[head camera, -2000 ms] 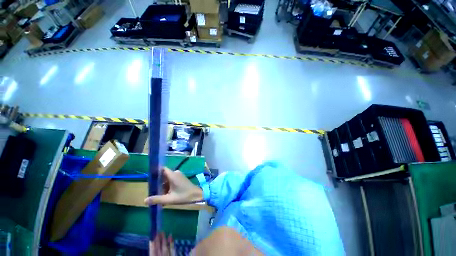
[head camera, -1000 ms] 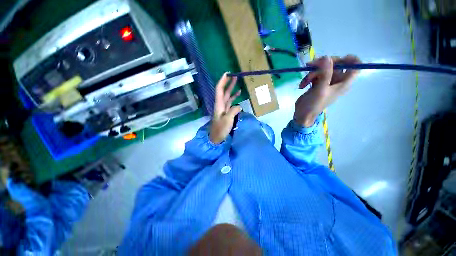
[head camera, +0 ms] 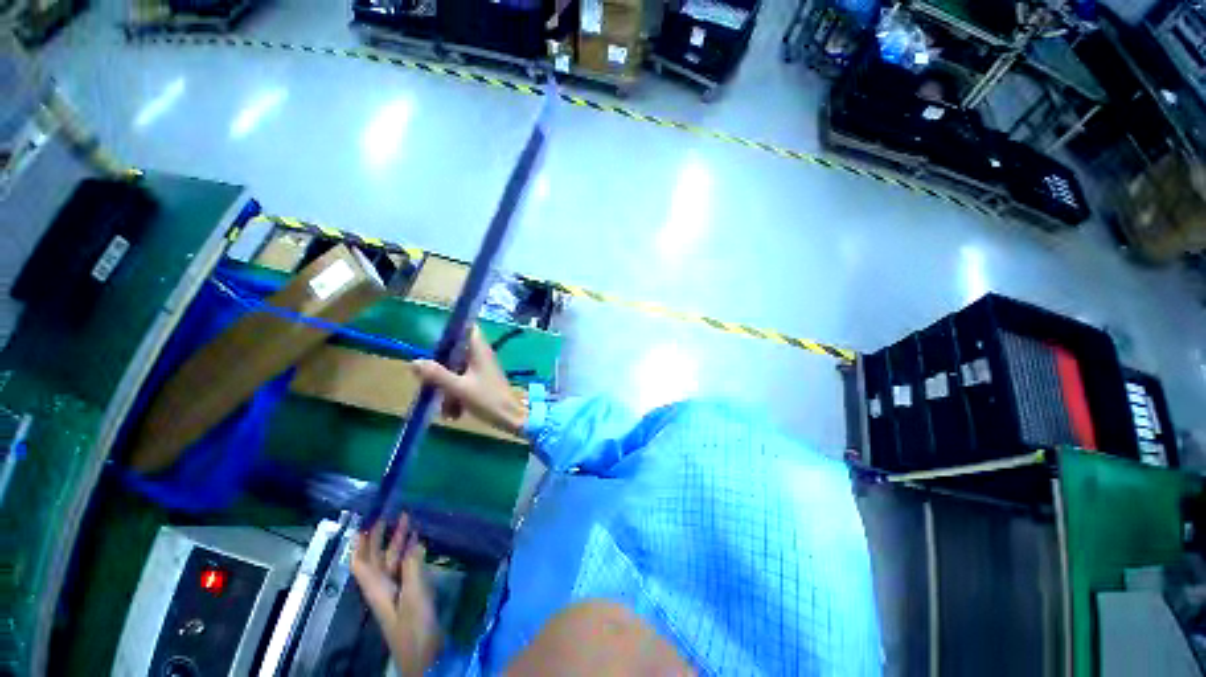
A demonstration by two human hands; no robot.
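Observation:
A long dark component tube (head camera: 492, 251) runs slantwise from over the floor down to the machine's feed rail (head camera: 307, 595). My right hand (head camera: 476, 386) grips it below its middle, thumb and fingers around it. My left hand (head camera: 397, 582) is at its lower end beside the rail, fingertips upward and somewhat apart; blur hides whether they grip the tube. The grey-white machine (head camera: 199, 611) with a red lit switch is cut off by the bottom edge. More dark tubes (head camera: 456, 529) lie on the green mat behind my left hand.
A long cardboard carton (head camera: 251, 364) leans over blue plastic (head camera: 199, 483), with a flat brown carton (head camera: 355, 381) beside it. A black bin (head camera: 86, 251) stands at left. Black racks (head camera: 946, 384) stand at right. Yellow-black tape (head camera: 714, 320) crosses the floor.
The view has swung, so the machine moved from upper left to lower left. The tube now points up and away instead of sideways. My right hand still holds it; my left hand stays by its near end.

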